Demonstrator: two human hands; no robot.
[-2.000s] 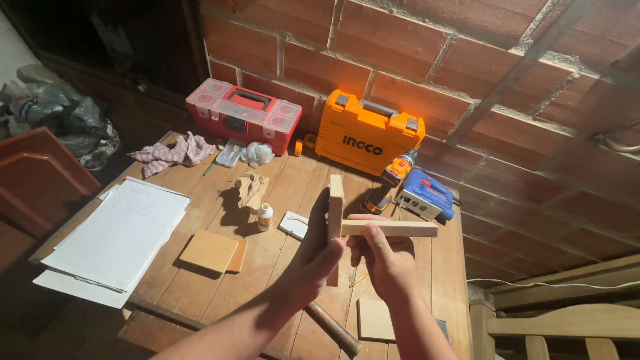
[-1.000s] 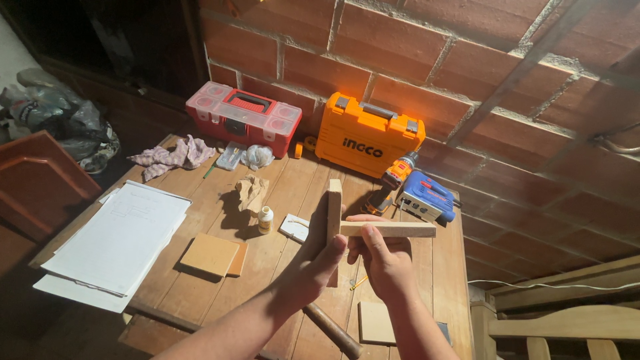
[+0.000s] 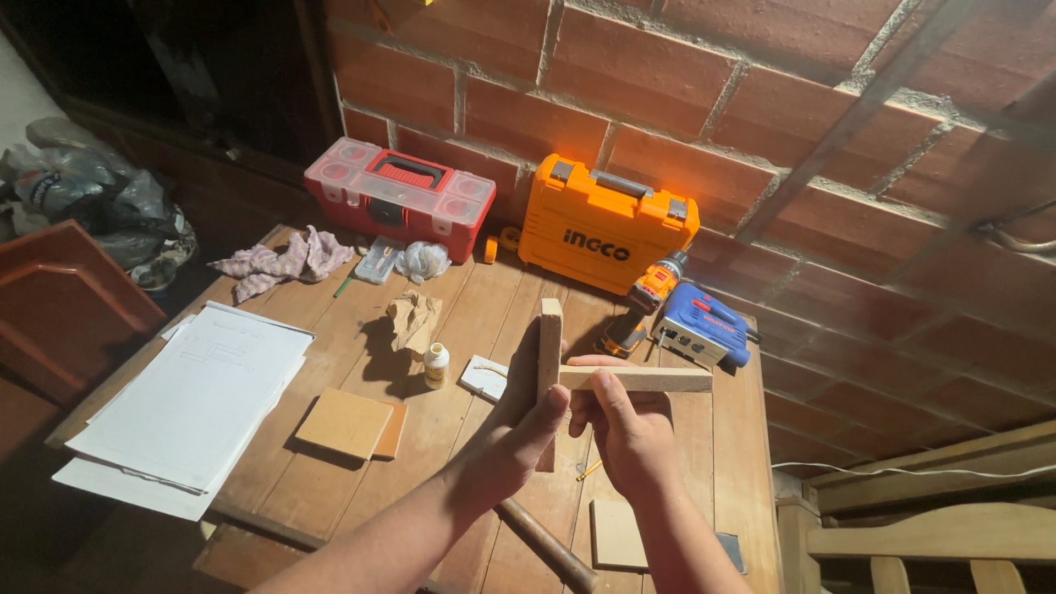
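Observation:
My left hand (image 3: 520,429) grips an upright wooden strip (image 3: 549,351) above the table. In my right hand (image 3: 631,429) is a second wooden strip (image 3: 660,379), held roughly level, with its left end against the side of the upright one, so the two form a sideways T. My right thumb lies on the front of the level strip near the joint. Whether glue is between them cannot be seen. Left of my hands stand a small white glue bottle (image 3: 436,366) and a white tile-like piece (image 3: 483,378) with a curved mark on it. A wooden handle (image 3: 544,544) lies below my hands.
Behind are a red toolbox (image 3: 396,198), an orange INGCO case (image 3: 610,223), a cordless drill (image 3: 643,305) and a blue jigsaw (image 3: 705,326). Papers (image 3: 194,396), square boards (image 3: 345,422), crumpled brown paper (image 3: 414,320) and a cloth (image 3: 289,262) lie leftward. Another square board (image 3: 617,535) is near my right forearm.

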